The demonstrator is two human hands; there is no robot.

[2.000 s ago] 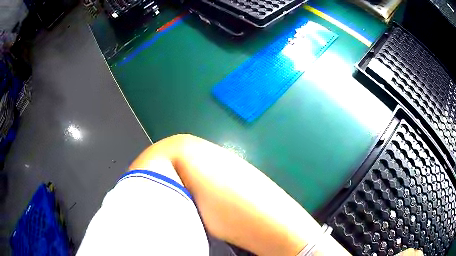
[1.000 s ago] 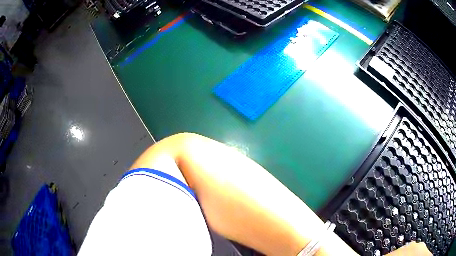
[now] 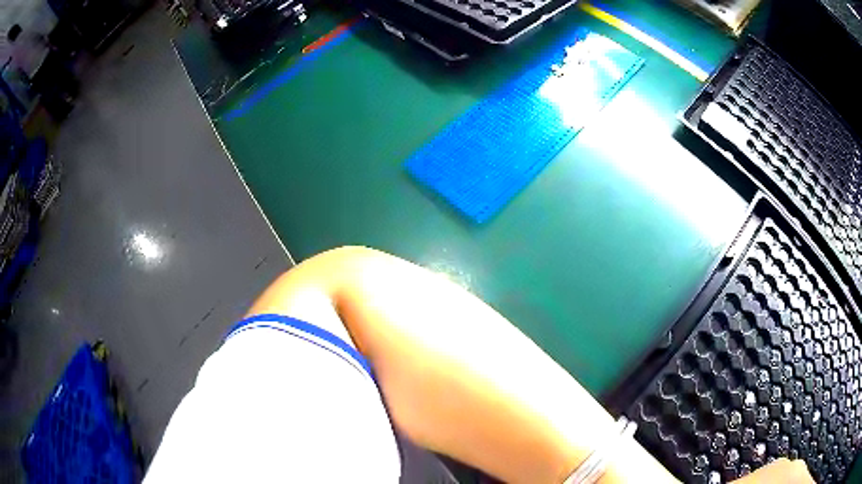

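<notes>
My left arm reaches from the bottom left to the bottom right, with a bracelet at the wrist. My left hand (image 3: 777, 473) is cut off by the bottom edge; only a small part shows over the lower end of the black pocketed tray (image 3: 669, 402). Its fingers and anything in them are hidden. Several small shiny round parts (image 3: 740, 397) sit in the tray's pockets near the hand. My right hand is out of the picture.
A second black tray (image 3: 803, 142) with a pale label lies behind the first. A blue ribbed mat (image 3: 491, 142) lies on the green tabletop (image 3: 378, 180). Stacked black trays (image 3: 473, 24) stand at the back. A blue crate-like object (image 3: 80, 425) is on the grey floor.
Compared with two seconds ago, a little more of my left hand shows at the bottom edge. The view has shifted very slightly; the trays and mat look unmoved.
</notes>
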